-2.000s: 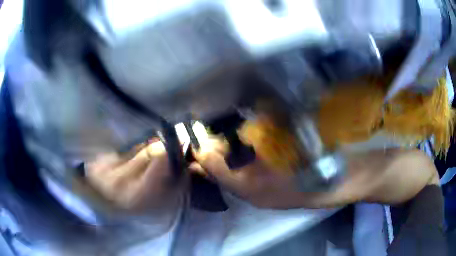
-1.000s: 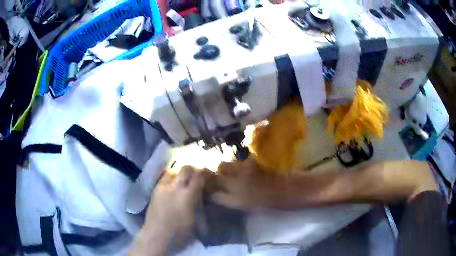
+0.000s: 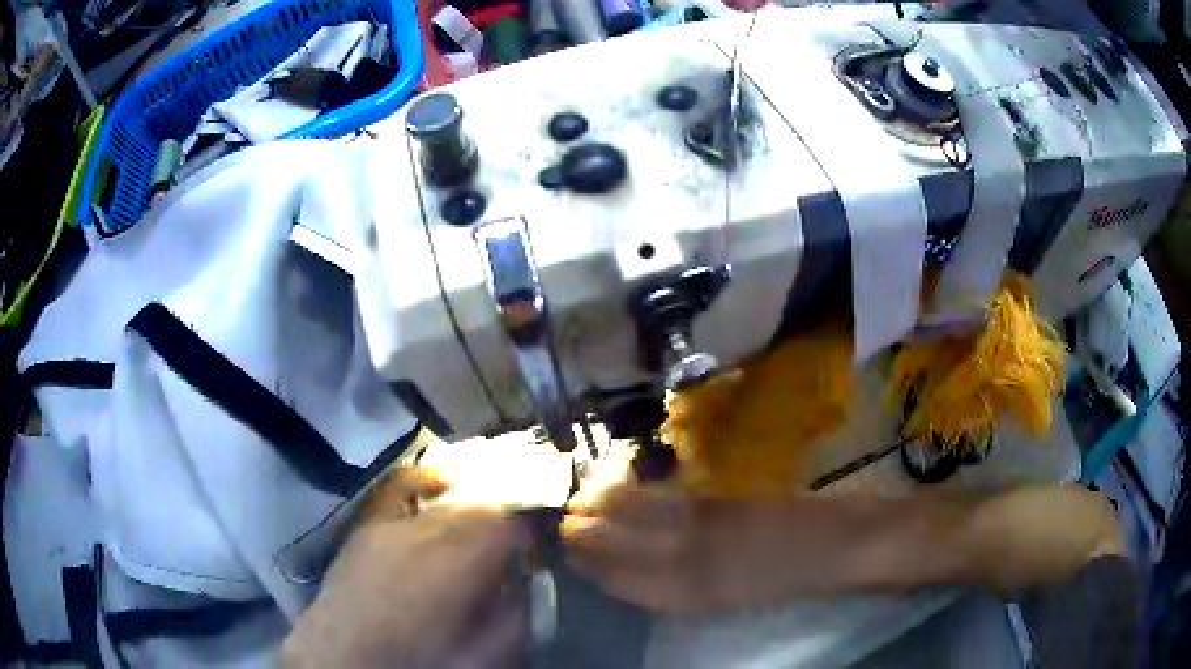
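The white sewing machine (image 3: 771, 183) stands across the view, with a bright lamp spot at its needle area. My left hand (image 3: 412, 575) is blurred, its fingertips on the cloth left of the needle. My right hand (image 3: 640, 542) lies just right of it, fingers bent at the cloth below the presser foot area. Dark grey cloth (image 3: 601, 634) hangs between and below my hands. A light garment panel (image 3: 235, 288) with black strips (image 3: 242, 392) spreads to the left of the machine. The needle tip and the exact hold of my fingers are lost in glare and blur.
A blue basket (image 3: 405, 65) with cut pieces and spools stands at the back left. Orange thread tassels (image 3: 771, 412) hang from the machine head near my right hand. Black-handled scissors (image 3: 947, 457) lie behind my right forearm. A teal patch (image 3: 1110, 431) is at the right end.
The view has sharpened and moved closer to the machine, which appears larger and lower. Both hands remain at the needle area; my left hand is lower in the view, its wrist turned.
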